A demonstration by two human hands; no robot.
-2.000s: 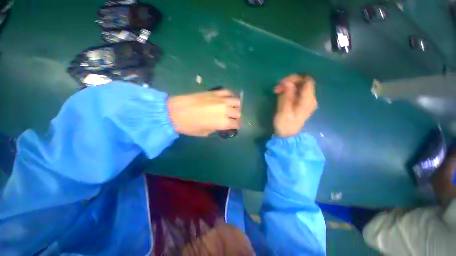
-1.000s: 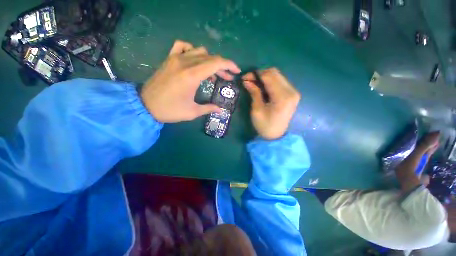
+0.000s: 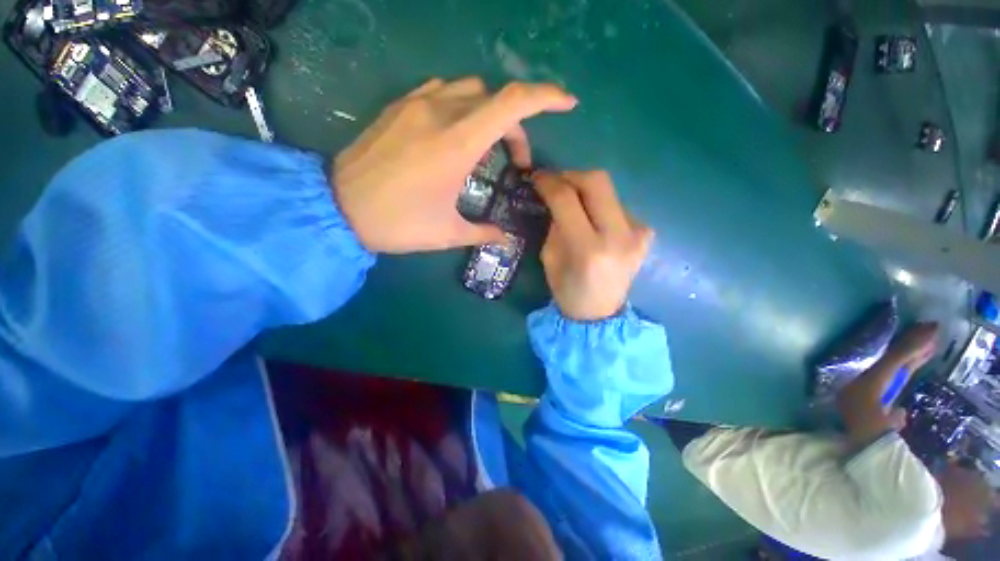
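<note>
A black phone housing (image 3: 493,265) lies open side up on the green mat, its silver-blue board showing at the near end. My left hand (image 3: 422,170) steadies it from the left, thumb on its middle, index finger raised and another finger bent at its far end. My right hand (image 3: 592,241) has its fingertips at the housing's far right side, over a dark area. Whether they pinch a small part or tweezers is hidden by blur and fingers. A shiny grey piece (image 3: 479,186) shows under my left palm, beside the housing.
Several open phone units (image 3: 104,93) are grouped at the upper left, a pale strip (image 3: 259,114) beside them. A pale metal bracket (image 3: 910,236) is at right. Dark phones (image 3: 836,82) lie beyond. A neighbouring person's pale sleeve (image 3: 811,482) and hand are at lower right, by a shiny bag (image 3: 855,351).
My hands came together over the housing, which was under my left hand at first. Since the last frame, my left index finger has lifted and my right fingertips cover the far end's round silver part.
</note>
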